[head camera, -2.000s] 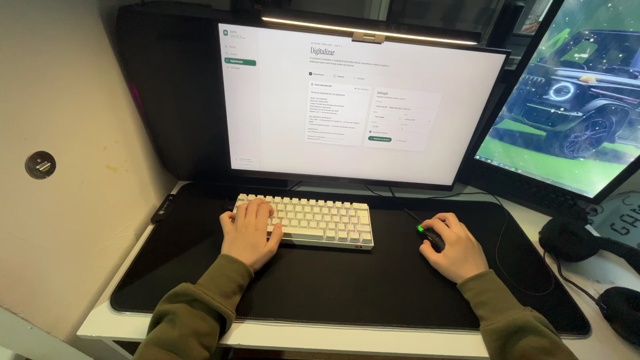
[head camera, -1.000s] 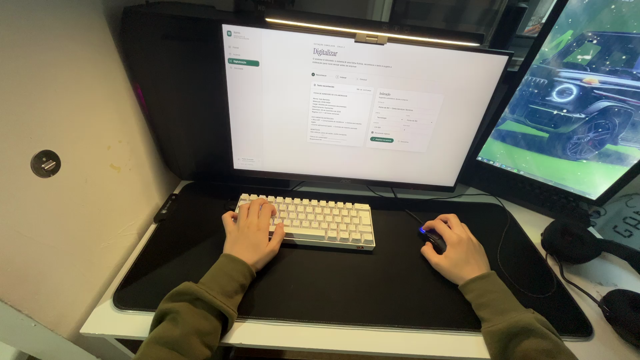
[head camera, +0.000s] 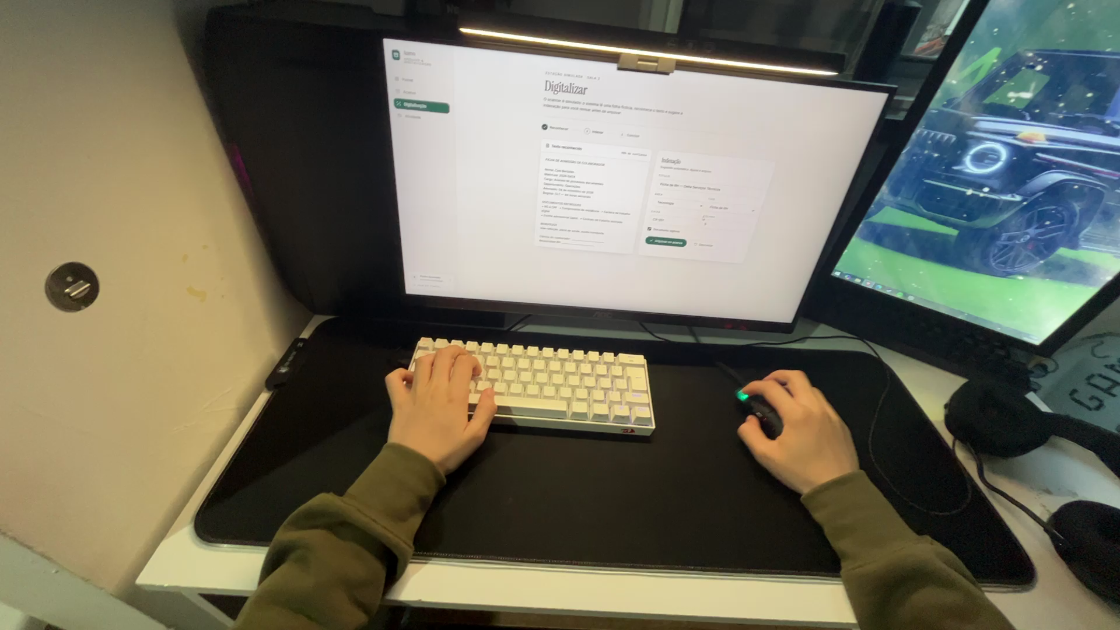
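Note:
My left hand (head camera: 440, 409) rests with spread fingers on the left end of a white compact keyboard (head camera: 560, 385), covering some of its keys. To the right, my right hand (head camera: 801, 429) is closed over a black computer mouse (head camera: 764, 415) with a small green light at its front. Both keyboard and mouse lie on a large black desk mat (head camera: 612, 499). Behind them stands a wide monitor (head camera: 604, 184) showing a light page with text panels and a green button. The mouse's right side is hidden by my hand.
A light bar (head camera: 647, 54) sits on the monitor's top edge. A second screen (head camera: 989, 175) at the right shows a dark off-road vehicle. Black headphones (head camera: 1002, 420) with a cable lie at the right of the white desk (head camera: 630, 595). The wall (head camera: 96, 367) closes off the left side.
The mouse's light has gone from green to blue and back to green. Both hands have kept their places.

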